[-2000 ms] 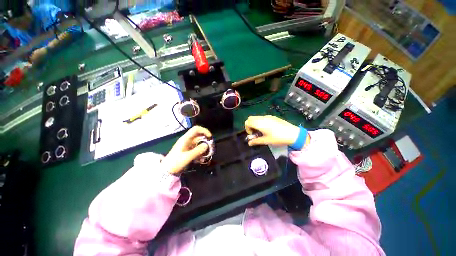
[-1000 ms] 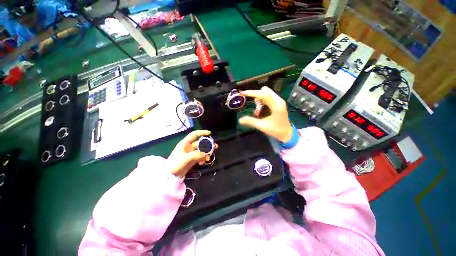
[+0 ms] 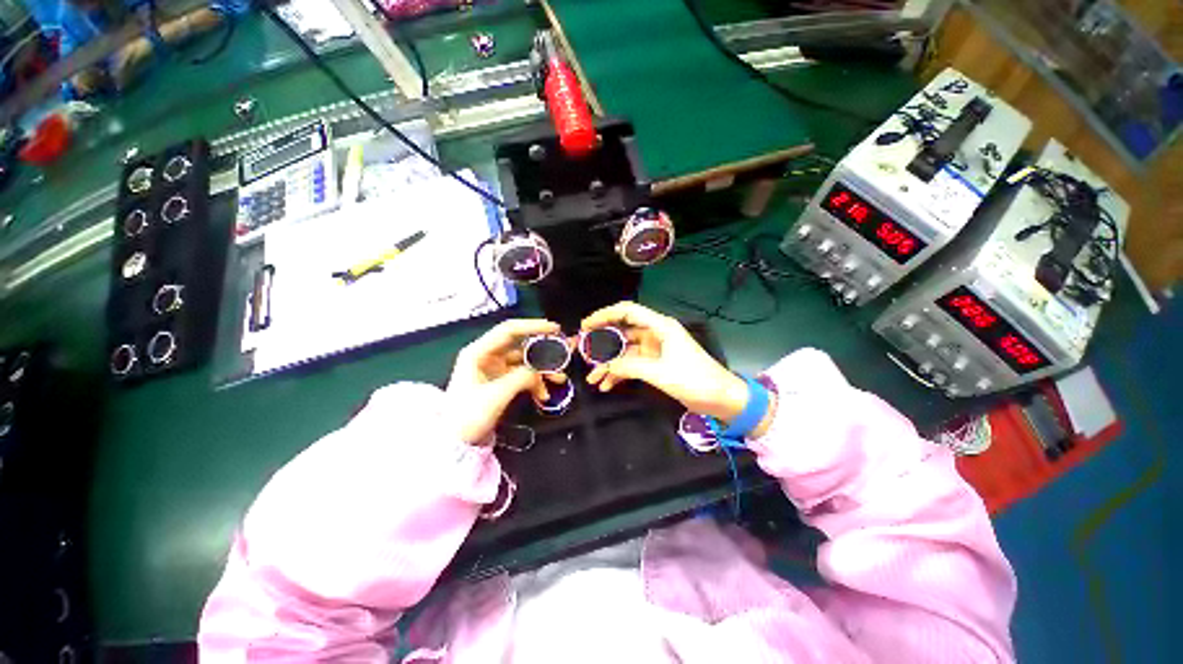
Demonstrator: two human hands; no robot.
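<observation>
My left hand (image 3: 500,375) holds a round display module (image 3: 546,353) by its rim, dark face up. My right hand (image 3: 653,359) holds another dark module (image 3: 603,345) right beside it. Both are above the back of the black foam tray (image 3: 610,454). Another module sits just under my left hand, one by my left sleeve and one partly hidden by my right wrist. The black test fixture (image 3: 573,195) stands behind, with a lit module at its left (image 3: 523,258) and one at its right (image 3: 646,239). Its red clamp handle (image 3: 568,106) stands above.
A clipboard with paper (image 3: 376,279), a yellow pen (image 3: 380,257) and a calculator (image 3: 284,188) lie at left. A second foam tray (image 3: 164,260) with modules is further left. Two power supplies (image 3: 867,221) and a red bin (image 3: 1025,454) stand at right. A black cable crosses above the clipboard.
My right hand has moved from the fixture's right side down beside my left and now holds a module. The fixture's modules stay lit. The view has shifted slightly.
</observation>
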